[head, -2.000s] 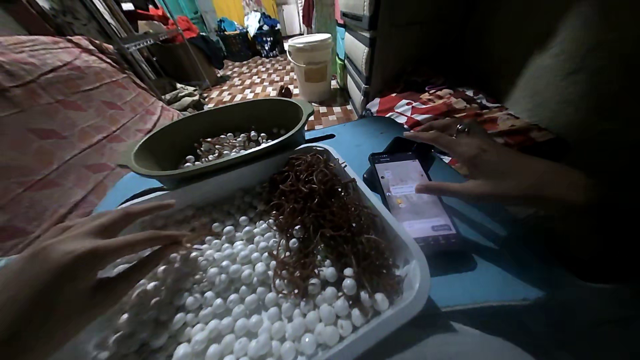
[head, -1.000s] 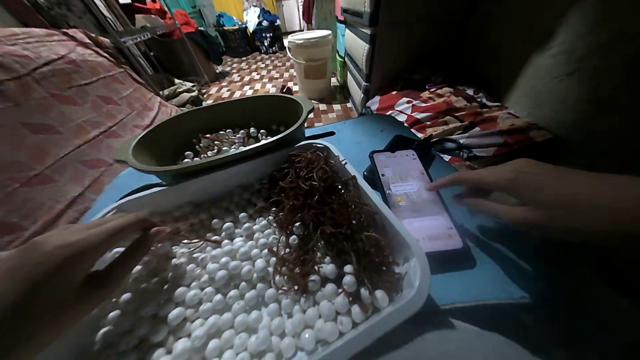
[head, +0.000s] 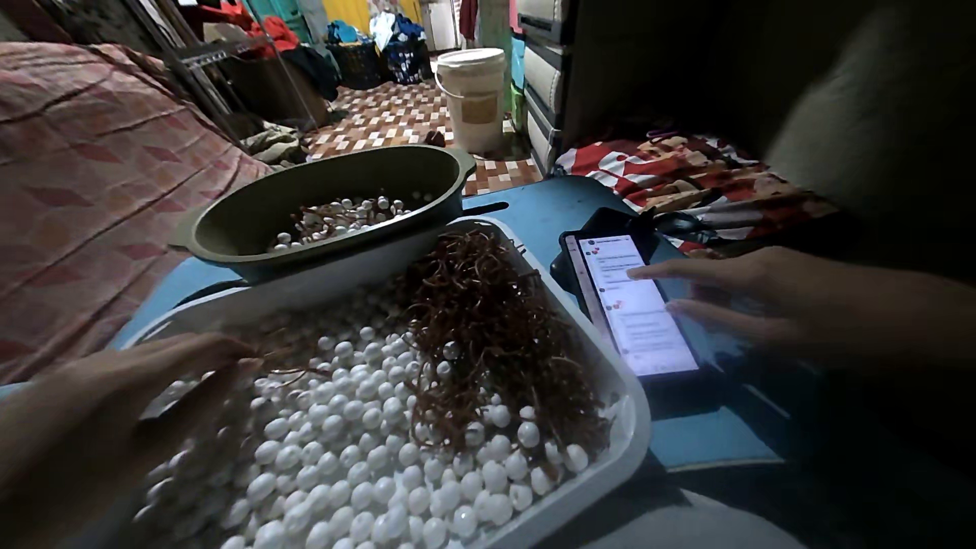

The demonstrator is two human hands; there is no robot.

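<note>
My left hand [head: 114, 412] is over the left side of a white plastic tray [head: 629, 427], its fingertips close together at some thin brown strands [head: 293, 371]; whether it grips them I cannot tell. White round beads [head: 335, 457] cover the tray's bottom, and a heap of dark reddish-brown curly strands [head: 488, 328] lies at its right side. My right hand [head: 747, 297] reaches in from the right, index finger at the lit screen of a smartphone [head: 640, 313], holding nothing. The phone lies tilted on dark objects beside the tray. Behind the tray, an olive oval basin [head: 320, 171] contains more beads and brown strands.
Tray, basin and phone are on a blue table [head: 526, 198]. A patterned pink cloth [head: 84, 183] hangs at the left. Beyond the table stand a lidded white bucket [head: 473, 99] and a drawer unit [head: 545, 84]. Red and white patterned fabric [head: 671, 175] lies at the right.
The right hand, spread above the phone two seconds ago, has drawn lower with its index finger at the screen. The screen's display has changed. The left hand stays over the tray's left side.
</note>
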